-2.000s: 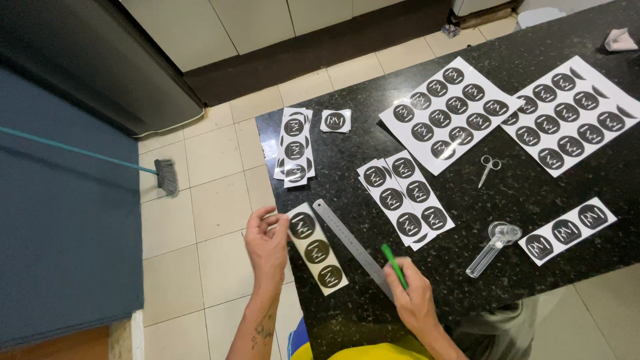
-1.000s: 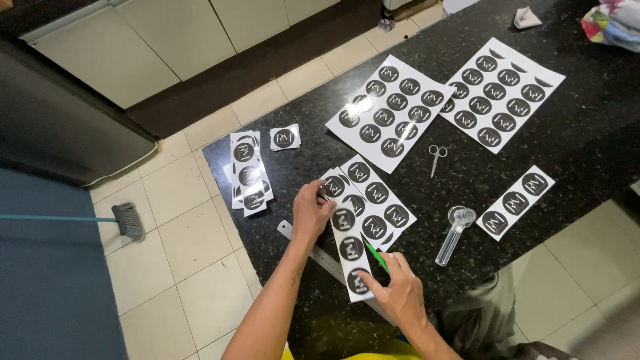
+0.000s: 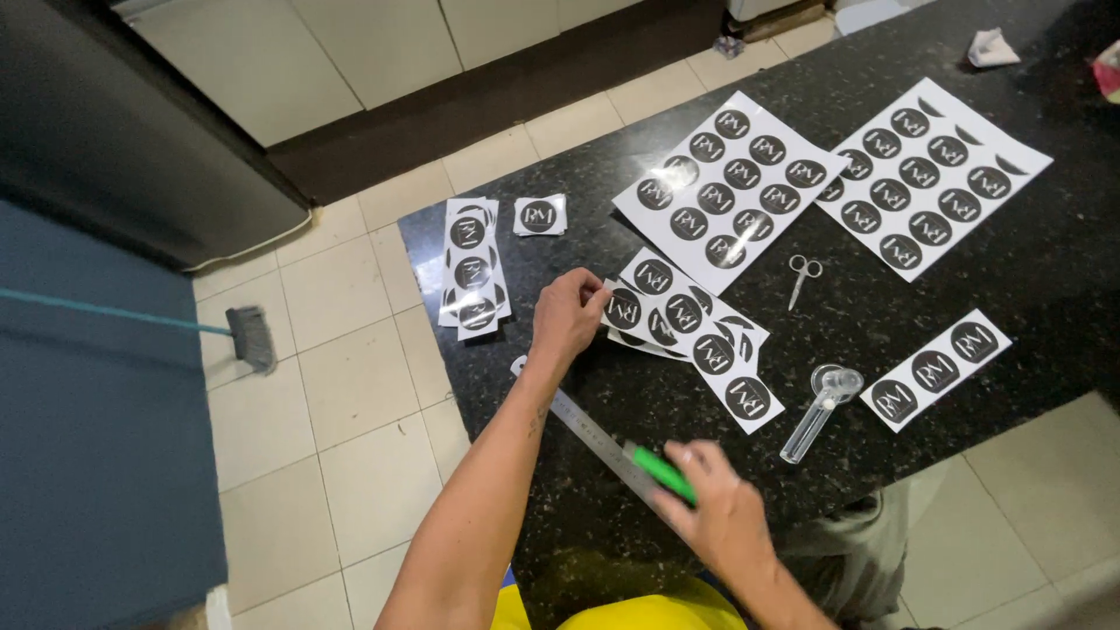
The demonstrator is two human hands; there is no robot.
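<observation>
My left hand point(image 3: 570, 313) pinches the left end of a sticker strip point(image 3: 663, 325) lying over a loose pile of strips with round black stickers point(image 3: 746, 399). My right hand point(image 3: 719, 503), slightly blurred, holds a green utility knife point(image 3: 662, 473) above a steel ruler point(image 3: 599, 439). The ruler lies slantwise on the black speckled countertop point(image 3: 595, 534), partly under my left forearm and right hand. At the left, more strips point(image 3: 473, 271) overlap beside a small stack of single cut stickers point(image 3: 540, 215).
Two large sticker sheets point(image 3: 717, 197) point(image 3: 927, 175) overlap at the back. Small scissors point(image 3: 801, 280), a clear plastic rotary-style tool point(image 3: 822, 413) and a three-sticker strip point(image 3: 936, 371) lie to the right. Crumpled paper point(image 3: 992, 49) is at the far right. A broom point(image 3: 251, 339) stands on the tiled floor.
The strip that lay near the counter's left edge two seconds ago was moved over to the pile. My right hand, near that strip one second ago, is now over the ruler with the knife.
</observation>
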